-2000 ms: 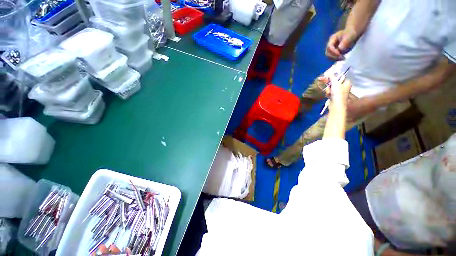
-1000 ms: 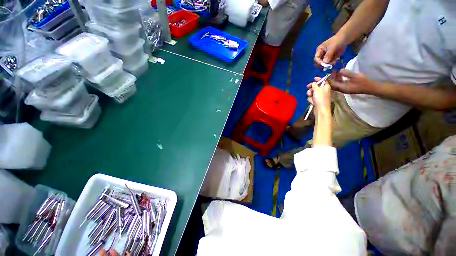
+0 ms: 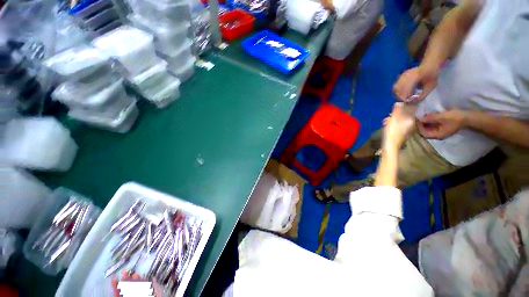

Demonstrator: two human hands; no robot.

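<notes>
A white tray (image 3: 209, 217) at the lower left of the bench is heaped with silver tubes (image 3: 156, 238) with some red leads. My left hand (image 3: 124, 281) is cut off by the bottom edge, over the tray's near part, with several bright, overexposed tubes (image 3: 135, 289) in it. My right arm, in a white sleeve, reaches out to the upper right. My right hand (image 3: 399, 125) is small, blurred and close to another person's two hands; what it holds is not clear. A small shiny piece (image 3: 415, 94) is at that person's upper hand.
A clear box of tubes (image 3: 61, 229) stands left of the tray. Stacked cloudy boxes (image 3: 95, 87) line the bench's left side. A blue tray (image 3: 275, 52) and red bin (image 3: 236, 24) are farther back. A red stool (image 3: 328, 139), a carton of white material (image 3: 272, 203) and people are right of the bench.
The view has shifted and blurred. The tube seen in my right hand earlier no longer shows clearly. The other person's hands have come close to mine. Bright tubes now show in my left hand.
</notes>
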